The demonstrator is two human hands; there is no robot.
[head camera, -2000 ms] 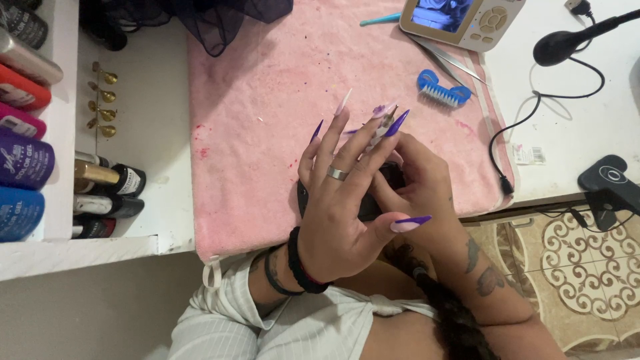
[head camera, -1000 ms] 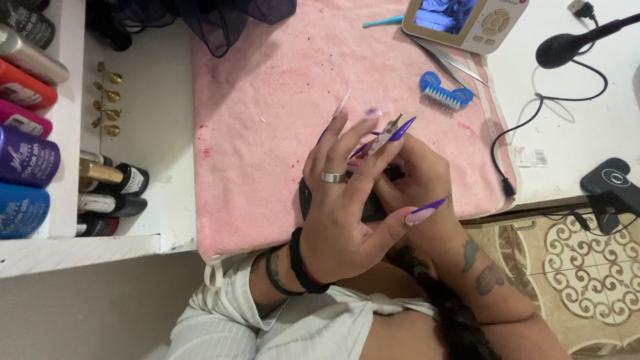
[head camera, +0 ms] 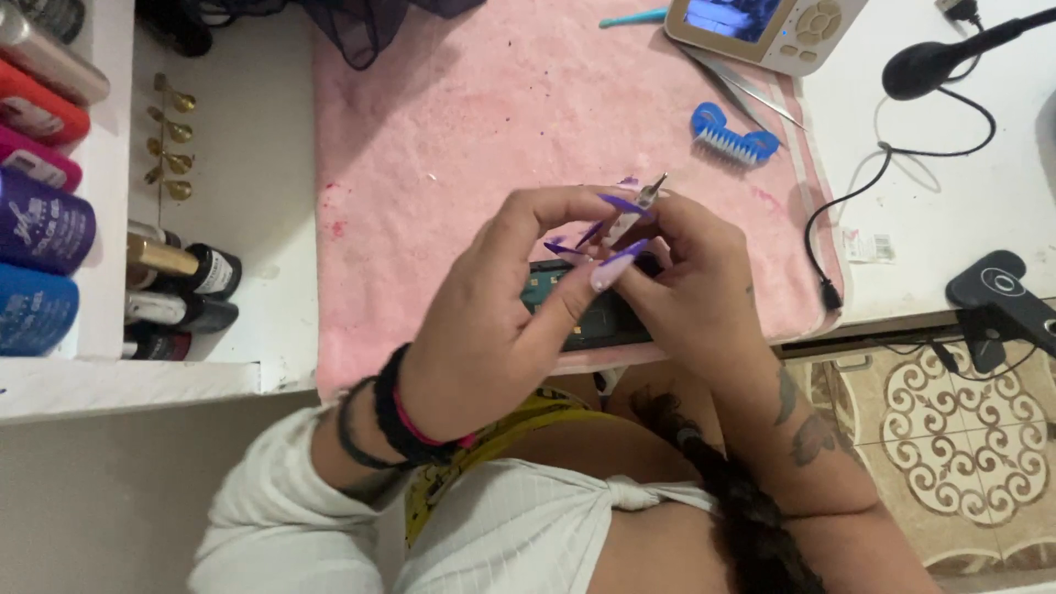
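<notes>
A slim hand tool with a pale handle and a thin metal tip points up and to the right between my hands. The fingertips of my left hand, with long purple-tipped nails, close around its handle. My right hand is curled against the tool's other side; its fingertips are partly hidden, so its grip cannot be told. Beneath both hands, at the towel's near edge, lies a black electronic device with a green circuit board showing. My hands cover much of it.
On the pink towel are a blue-handled brush, metal tweezers, a light-blue tool and a small-screen monitor. Nail polish bottles stand left. A black cable and black device are right.
My left hand has moved from its spread pose across my right hand to the left side, its fingers now curled inward. The circuit board has come into view between my hands.
</notes>
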